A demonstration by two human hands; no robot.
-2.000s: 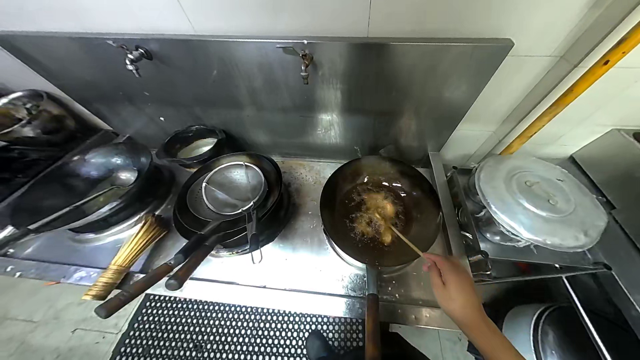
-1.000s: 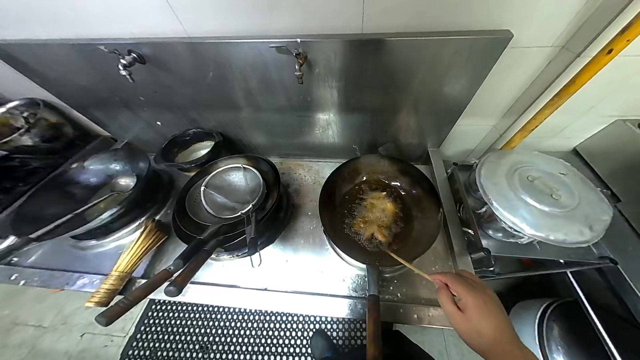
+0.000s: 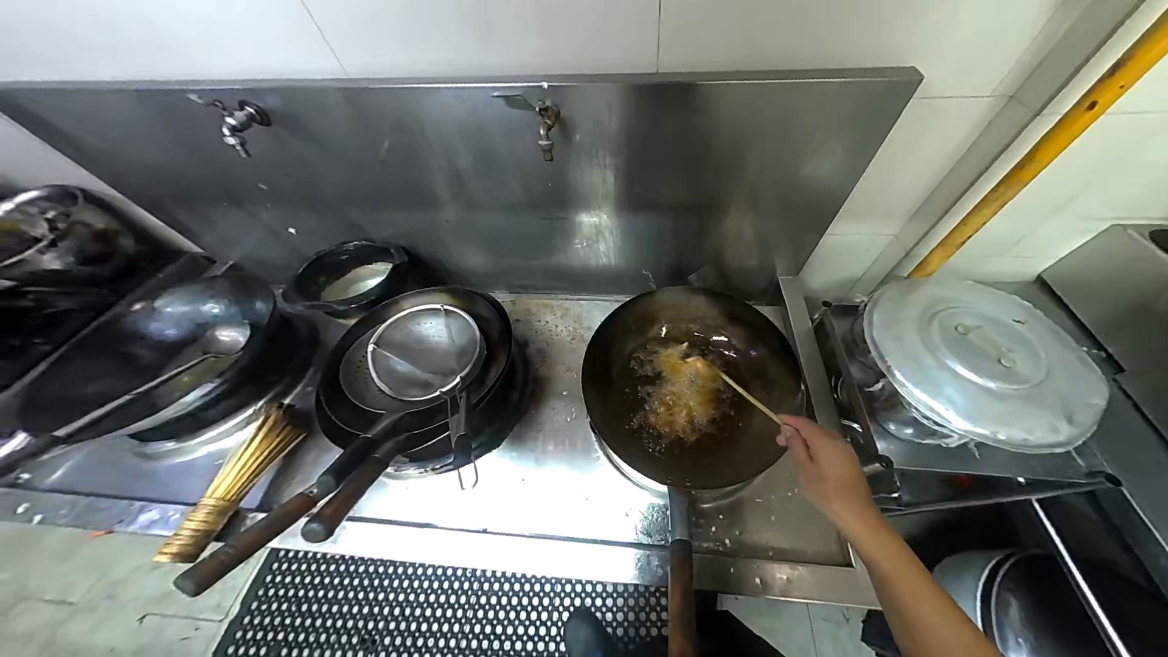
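Note:
My right hand [image 3: 826,461] grips a thin wooden stick [image 3: 750,398], possibly chopsticks, at the right rim of a dark wok [image 3: 611,401]. The stick's far end reaches golden food [image 3: 684,397] that bubbles in the oil; what exactly the food is cannot be told. The wok sits on the stove, its wooden-ended handle [image 3: 681,584] pointing toward me. My left hand is out of view. Left of the wok, a round wire-mesh strainer [image 3: 426,354] rests on stacked pans [image 3: 497,324] with wooden handles.
A bamboo wok brush [image 3: 228,484] lies at the left, near another wok [image 3: 55,383] holding a metal ladle [image 3: 225,339]. Behind the pans is a black bowl [image 3: 306,297]. Two taps [image 3: 547,128] [image 3: 242,123] project from the steel splashback. At the right stands a pot with a metal lid [image 3: 990,365].
The stick's tip has shifted from the food's near side to its upper right since one second ago. My right hand still holds the stick beside the wok.

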